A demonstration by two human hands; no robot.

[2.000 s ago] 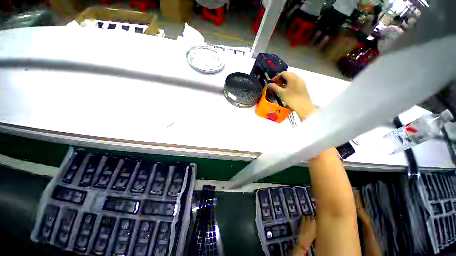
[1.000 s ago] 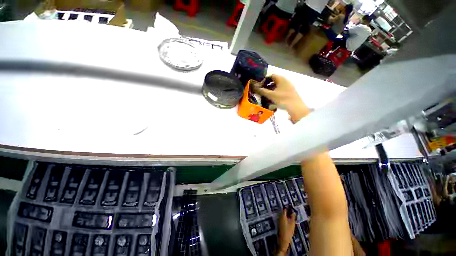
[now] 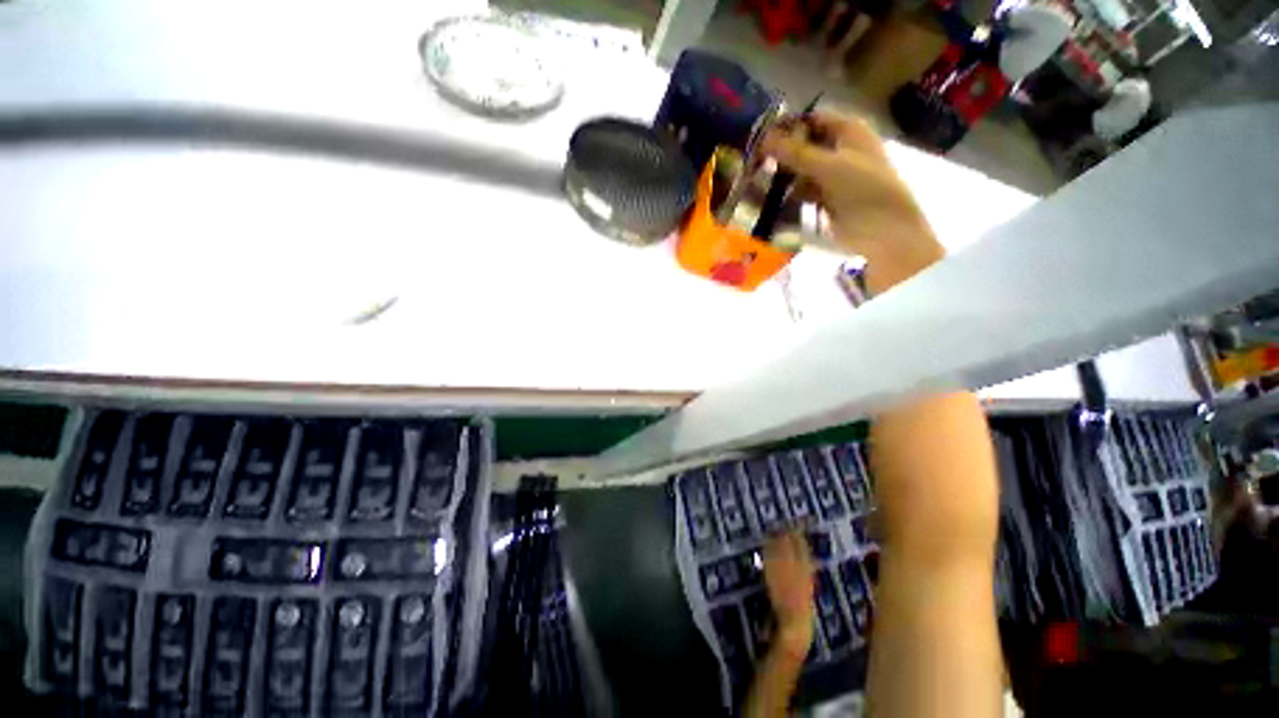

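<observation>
My right hand (image 3: 846, 180) reaches over the white shelf to the orange cup (image 3: 732, 250), which holds several thin tools. Its fingers pinch a thin dark tool (image 3: 774, 204) at the cup's mouth; blur hides its exact shape. My right forearm passes behind the grey-white post. My left hand is not in view. A grey pocketed tray (image 3: 176, 547) of black phone housings lies below the shelf at left, with two upright rows and a sideways middle row.
A round black ring-shaped item (image 3: 628, 180) and a dark box (image 3: 713, 101) stand beside the cup. A clear round dish (image 3: 494, 65) lies behind. The post (image 3: 1038, 274) crosses at right. Another person's hand (image 3: 791, 582) is over a second tray (image 3: 715, 512). Stacked trays (image 3: 1045, 519) stand farther right.
My right hand has risen slightly from inside the orange cup, and a dark tool now shows at its fingers. The view has shifted. The other person's hand has moved over the second tray.
</observation>
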